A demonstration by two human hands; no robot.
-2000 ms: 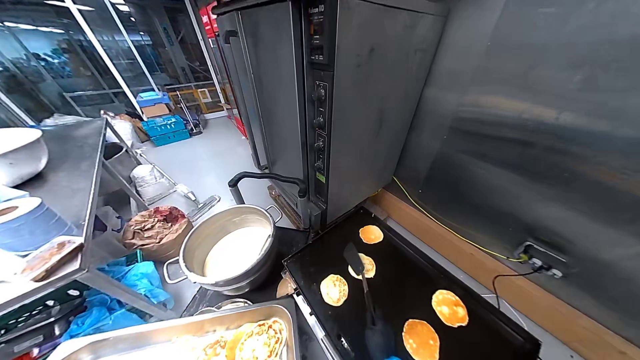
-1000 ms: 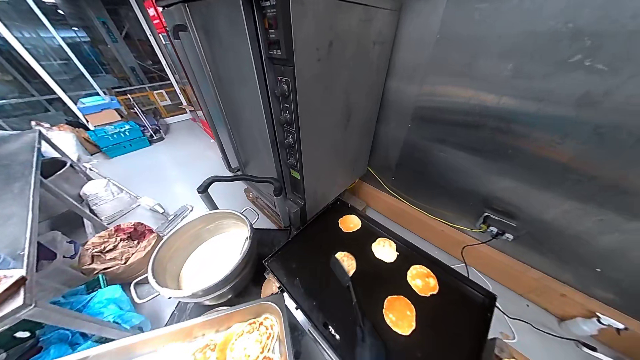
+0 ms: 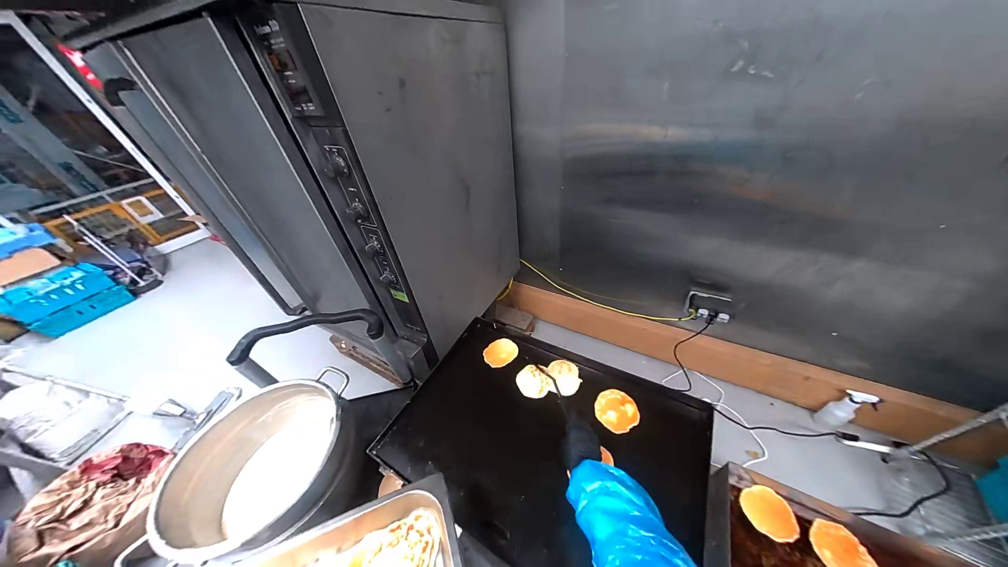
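My right hand (image 3: 581, 442), in a black glove with a blue plastic sleeve cover, is closed around the handle of a dark spatula (image 3: 556, 390) over the black griddle plate (image 3: 488, 449). The spatula's end is at two pale pancakes that touch, a left one (image 3: 533, 381) and a right one (image 3: 565, 376). A browned pancake (image 3: 500, 353) lies at the plate's far corner and another (image 3: 617, 411) right of the spatula. One more is mostly hidden behind my hand. A metal tray (image 3: 441, 504) of cooked pancakes (image 3: 402, 543) stands at the near left. My left hand is not seen.
A large pot (image 3: 177, 480) of pale batter is left of the griddle, near a crumpled brown paper bag (image 3: 87, 504). A tall oven (image 3: 425, 150) with a protruding handle stands behind. At right are a second pan (image 3: 720, 512) with pancakes, a spray bottle (image 3: 839, 411) and cables (image 3: 776, 429).
The spatula has moved to the far pancakes, where two that lay apart now touch. My gloved hand and blue sleeve have come further into view. The view has swung right.
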